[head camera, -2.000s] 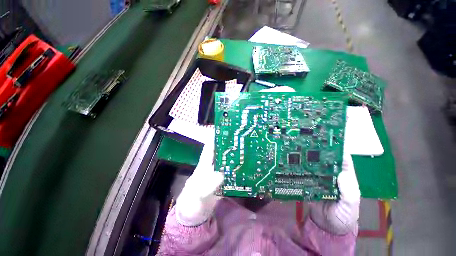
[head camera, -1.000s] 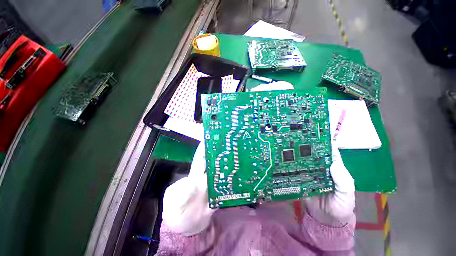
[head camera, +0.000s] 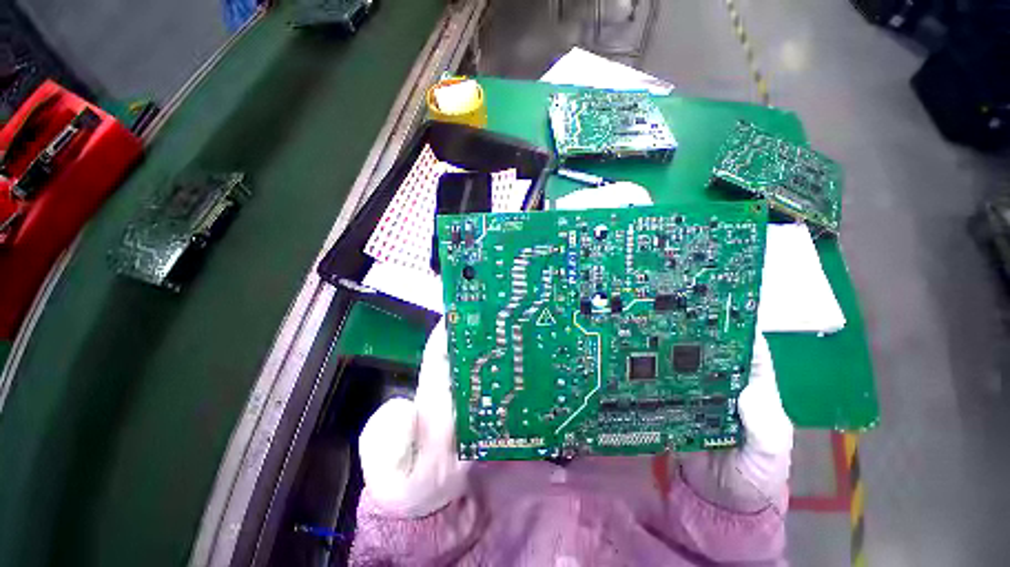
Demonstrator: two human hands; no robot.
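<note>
A large green circuit board is held up in front of me, its flat side with pale traces and two small black chips facing me. My left hand, in a white glove below a pink sleeve, grips its left edge. My right hand, also in a white glove, grips its right edge. The fingers behind the board are hidden. The board covers part of the black tray and of the white record sheet.
The conveyor at left carries boards. A red tray lies beyond it. The black tray holds dotted sheets and a dark flat object. A yellow pot and two reference boards stand on the green table.
The held board first shifted left, then its right side moved right again, covering the pink pen that showed a second ago. Both hands keep their hold. The board on the conveyor has moved slightly towards me.
</note>
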